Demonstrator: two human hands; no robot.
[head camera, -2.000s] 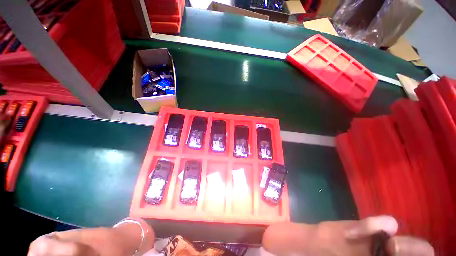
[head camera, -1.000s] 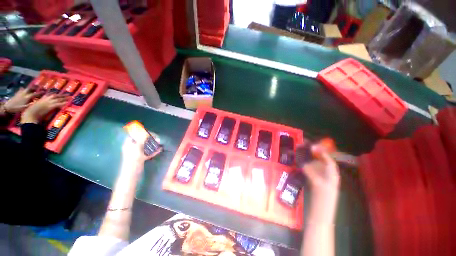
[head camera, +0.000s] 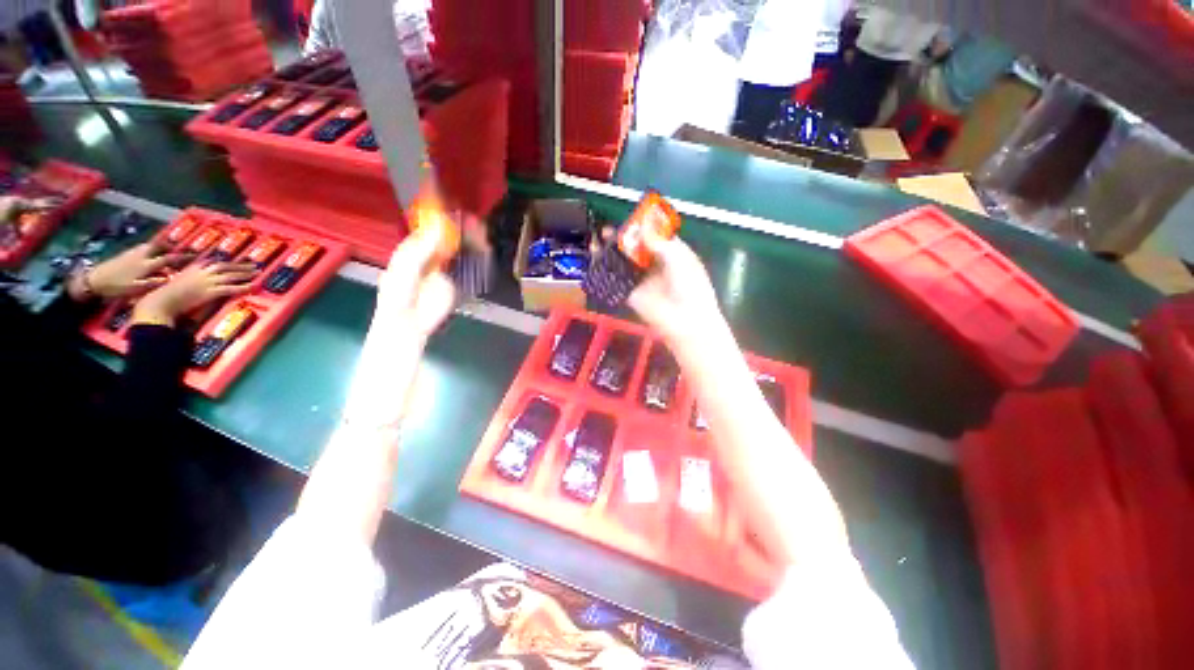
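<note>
My left hand (head camera: 432, 282) is raised left of the carton, shut on a keypad phone with an orange screen (head camera: 434, 225); it is blurred. My right hand (head camera: 668, 272) is raised in front of the carton, shut on another phone with an orange screen (head camera: 651, 225) and dark keys. The red tray (head camera: 615, 518) lies below, with dark phones back side up in several pockets. A phone (head camera: 526, 439) sits in its front left pocket. Two front pockets show pale rectangles (head camera: 639, 476). My right forearm covers the tray's right part.
A small carton (head camera: 540, 291) with blue and dark blocks stands behind the tray. Stacked trays stand left (head camera: 314, 196) and right (head camera: 1067, 504). An empty red tray (head camera: 962, 291) lies far right. Another person's hands (head camera: 197, 288) are over a tray at left. A metal post (head camera: 380, 98) rises at left.
Both hands have moved up and away with their phones, the right one also leftward over the tray to near the carton. The view has shifted, so the tray sits further right and lower.
</note>
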